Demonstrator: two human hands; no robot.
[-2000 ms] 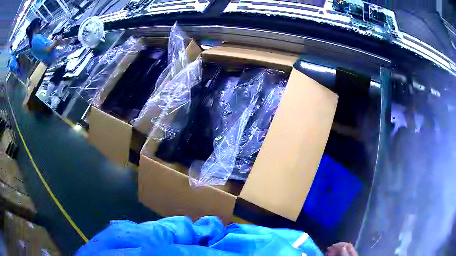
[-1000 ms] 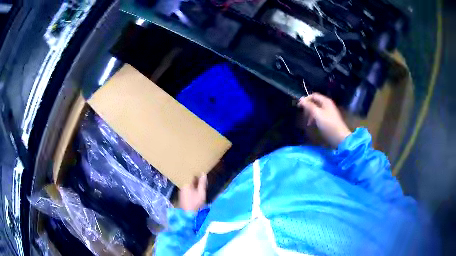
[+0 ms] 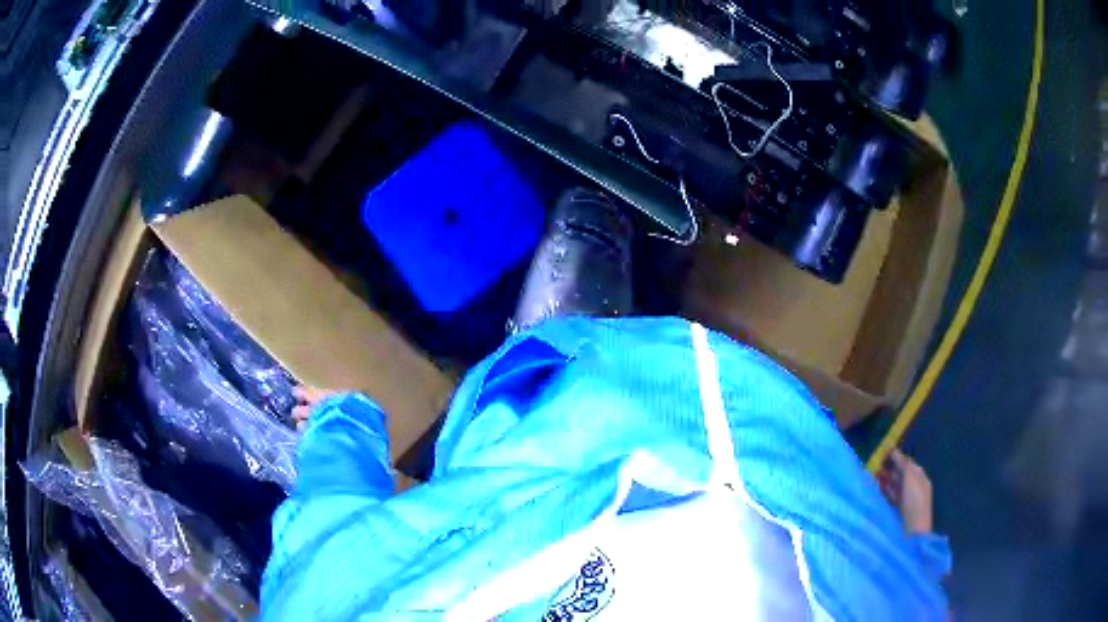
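Observation:
My left hand is at the flap of an open carton at the left, its fingers at the flap's inner edge; the sleeve hides most of it, so its grip is unclear. Crinkled clear film covers dark parts in that carton. My right hand is low at the right, near the corner of another open carton. It is small and partly hidden, with no object visible in it.
Black housings lie on the bench at the top right, ends overhanging the right carton. A pale cable hangs over the bench edge. A blue bin stands below the bench. My shoe or lower leg shows beside it. A yellow floor line runs at right.
My right hand has moved from the cable at the bench edge down to the lower right. My left hand has shifted left along the flap. The view has shifted, showing more of the right carton.

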